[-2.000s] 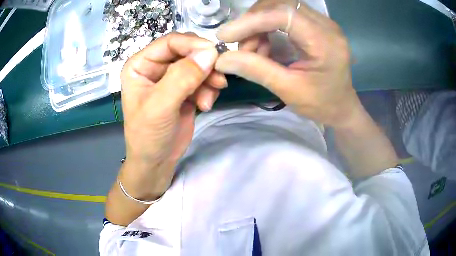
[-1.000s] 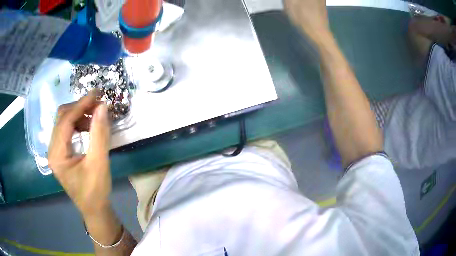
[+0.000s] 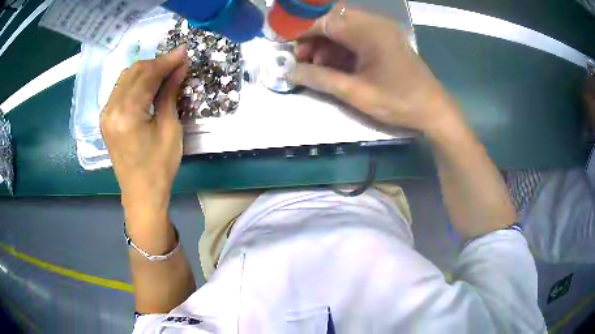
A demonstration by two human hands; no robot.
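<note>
Small metal parts (image 3: 212, 78) lie heaped in a clear shallow tray (image 3: 91, 140). My left hand (image 3: 147, 111) is at the heap's left side, thumb and forefinger close together over the parts; whether a part is pinched is hidden. The round silver fixture (image 3: 280, 72) with its pale raised centre sits right of the heap. My right hand (image 3: 372, 72) is at the fixture's right side, with thumb and fingers curled around its edge; whether it holds a part cannot be seen. The blue syringe (image 3: 238, 19) and red-orange syringe (image 3: 290, 18) hang just above.
A silver machine base (image 3: 261, 127) with buttons on its front edge is under the fixture. A printed label (image 3: 98, 19) hangs at upper left. A black cable (image 3: 365, 182) loops below the bench edge. Another person's sleeve (image 3: 561, 209) is at right. A silvery bag (image 3: 5, 153) is far left.
My right hand has come in from the upper right to the fixture. My left hand remains at the parts, its fingers now closer together. The view has shifted, with syringes and fixture now further right.
</note>
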